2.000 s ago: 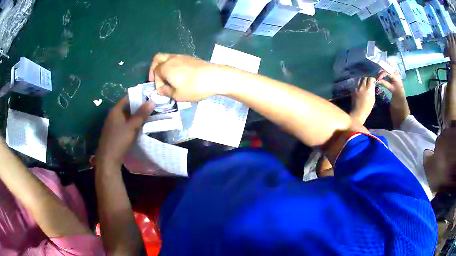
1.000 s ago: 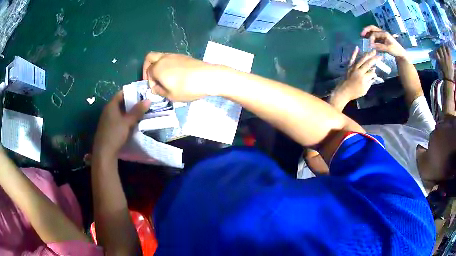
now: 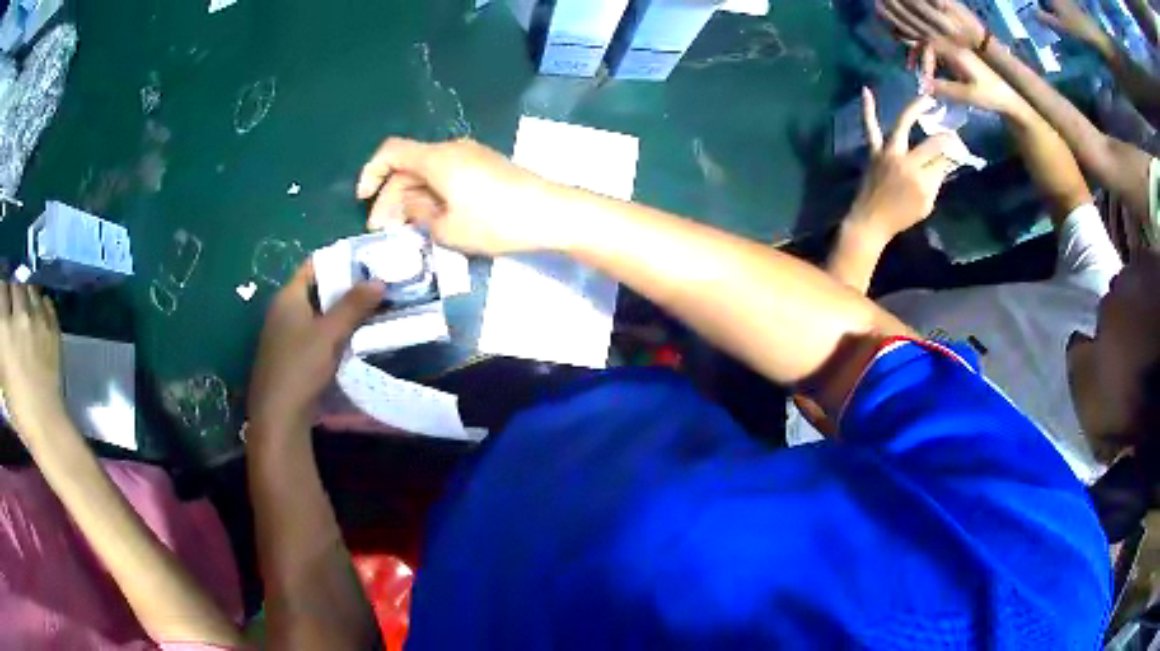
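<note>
My left hand [image 3: 305, 333] holds an open white carton [image 3: 405, 328] with its thumb on top. A pale rounded item [image 3: 397, 258] shows in the carton's opening. A curling label sheet [image 3: 405, 401] hangs below the carton, by the same hand. My right hand [image 3: 439, 193] is just above the carton's upper edge, fingers bent. Its fingertips are close together; whether they pinch a small sticker cannot be seen.
White label sheets [image 3: 555, 308] lie under and beside my right forearm. A closed carton [image 3: 79, 247] and another sheet [image 3: 112, 397] are at the left, by a coworker's hand. Upright cartons [image 3: 581, 38] stand at the far edge. Another coworker's hands [image 3: 901, 178] work at the right.
The fingers of my right hand have lifted and opened a little from the carton, uncovering the rounded item. The label sheet curls more. The left coworker's hand has moved up to the carton there.
</note>
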